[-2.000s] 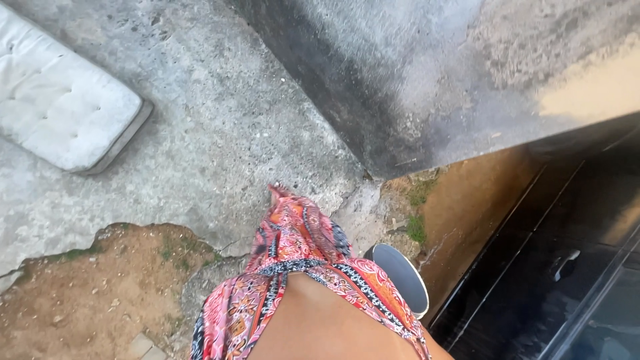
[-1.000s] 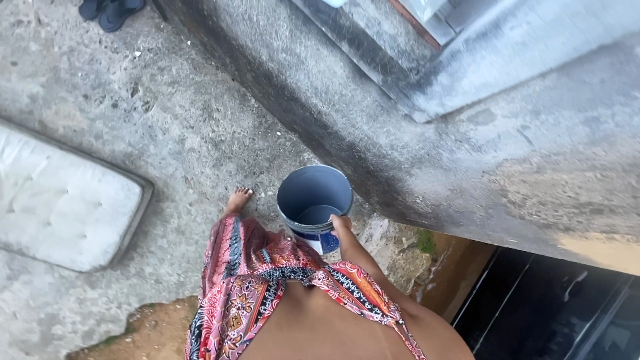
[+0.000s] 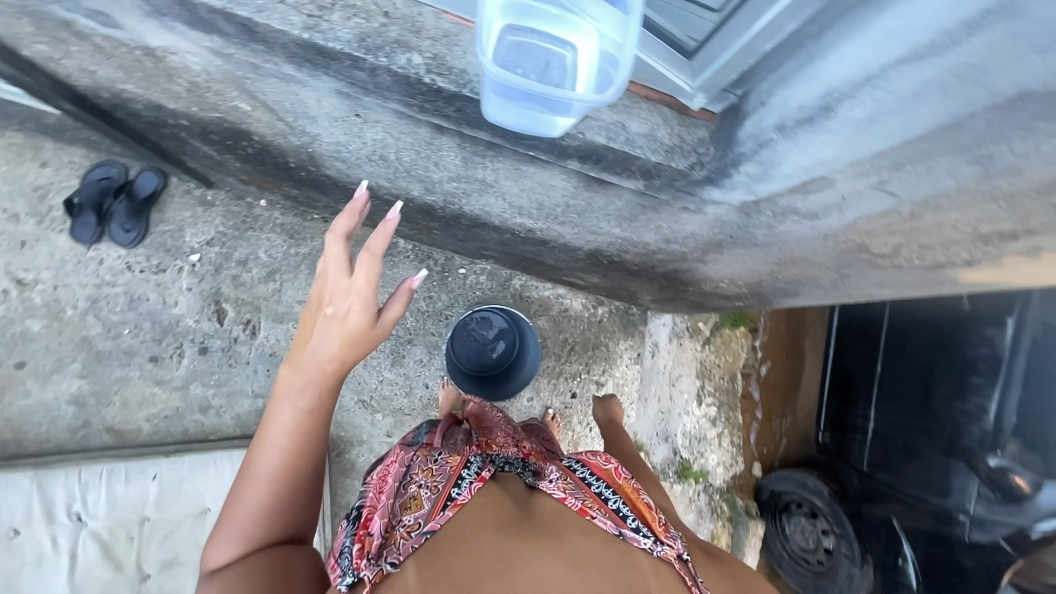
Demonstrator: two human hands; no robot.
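Note:
My left hand [image 3: 351, 285] is raised with its fingers apart and nothing in it, left of a dark bucket [image 3: 524, 363] on the concrete ground by my feet. My right hand [image 3: 609, 408] hangs low to the right of the bucket, not touching it; whether its fingers are closed is unclear. A clear plastic container [image 3: 549, 103], with what looks like water in it, stands at the top on the ledge by a window. My patterned dress shows at the bottom.
Black flip-flops [image 3: 115, 204] lie at the left beside the stained wall [image 3: 462, 190]. A worn white mattress [image 3: 124, 520] is at the lower left. At the right stands a black car [image 3: 916, 396], beyond the broken concrete edge [image 3: 689, 396].
My right hand, on the bucket's rim one second ago, is now away from it. My left hand has come into view, raised. The view has shifted, bringing the clear container fully into sight.

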